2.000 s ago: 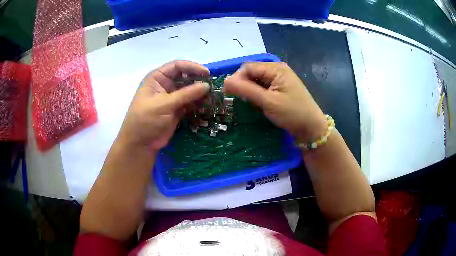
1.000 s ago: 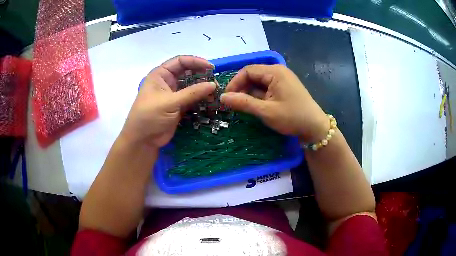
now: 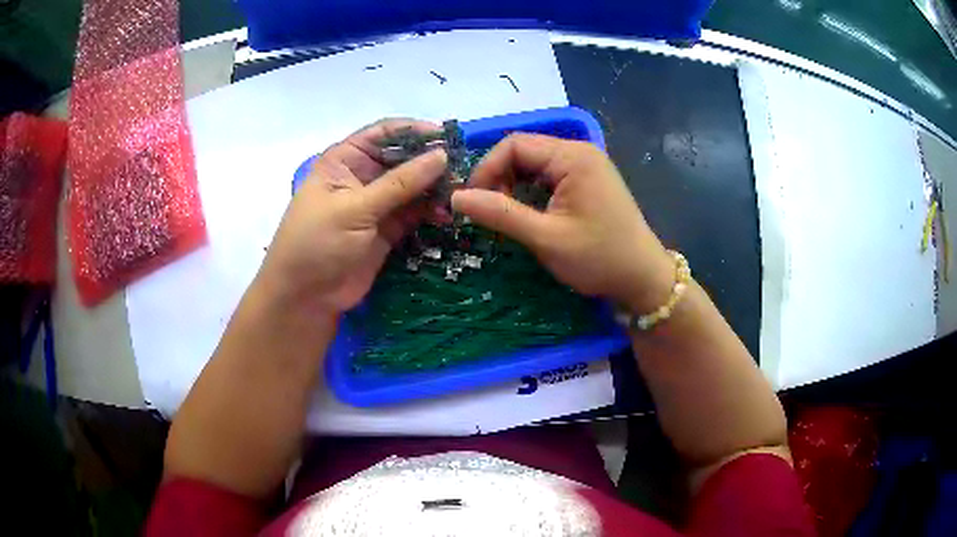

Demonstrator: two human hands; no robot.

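Observation:
A shallow blue plastic bin (image 3: 493, 372) lies in front of me with a heap of thin green waste strips (image 3: 472, 325) in it. Small circuit boards with silver connectors (image 3: 453, 262) lie on the strips below my hands. My left hand (image 3: 341, 215) is above the bin's left side and holds a green and silver PCB panel (image 3: 415, 138) between thumb and fingers. My right hand (image 3: 561, 210) is above the bin's right side, its thumb and fingertips at the panel's right edge. Its fingers partly hide what they grip.
Pink-red bubble wrap (image 3: 131, 178) lies at the left, with another red piece (image 3: 29, 199) beside it. A large blue crate (image 3: 472, 23) stands beyond the bin. White sheets (image 3: 829, 231) and a black mat (image 3: 682, 157) cover the bench. Small dark slivers lie on the white sheet beyond the bin.
The panel in my left hand now stands a little higher and more visible above the thumb. My right hand has shifted slightly down and left, its thumb nearer my left hand.

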